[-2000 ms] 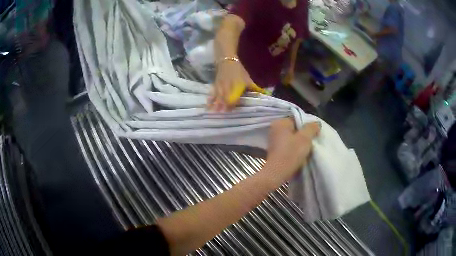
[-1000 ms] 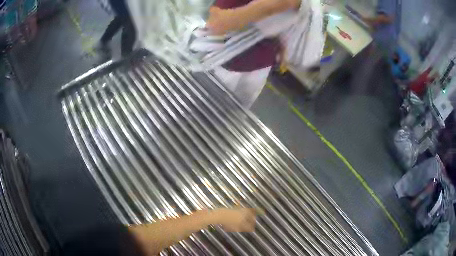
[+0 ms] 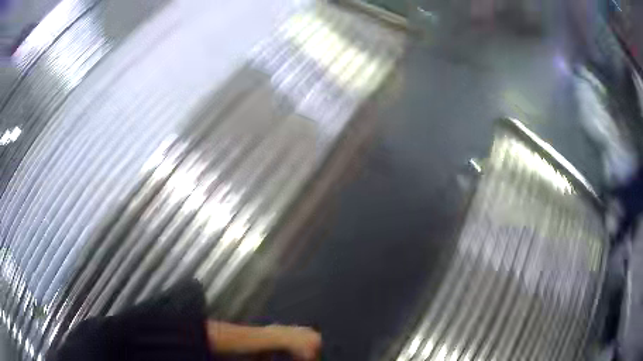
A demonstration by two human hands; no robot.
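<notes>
The view is strongly blurred. My left hand point(image 3: 303, 343) is small at the bottom centre, with the forearm and a dark sleeve to its left. It is over the dark gap between two tube racks. No cloth shows in it, but its fingers are too blurred to read. The left tube rack point(image 3: 218, 218) has shiny slanting bars. A pale, whitish fabric layer point(image 3: 141, 106) appears to lie over its bars at the upper left. My right hand is not in view.
Another tube rack point(image 3: 522, 261) stands at the right, its end bar at the upper right. Grey floor point(image 3: 374, 233) lies between the racks. Blurred pale shapes are at the far right edge. No other person can be made out.
The view has swung to other racks. The person in the dark red top and the white bundle are out of view. My left hand, earlier gripping the bundle, shows low without it.
</notes>
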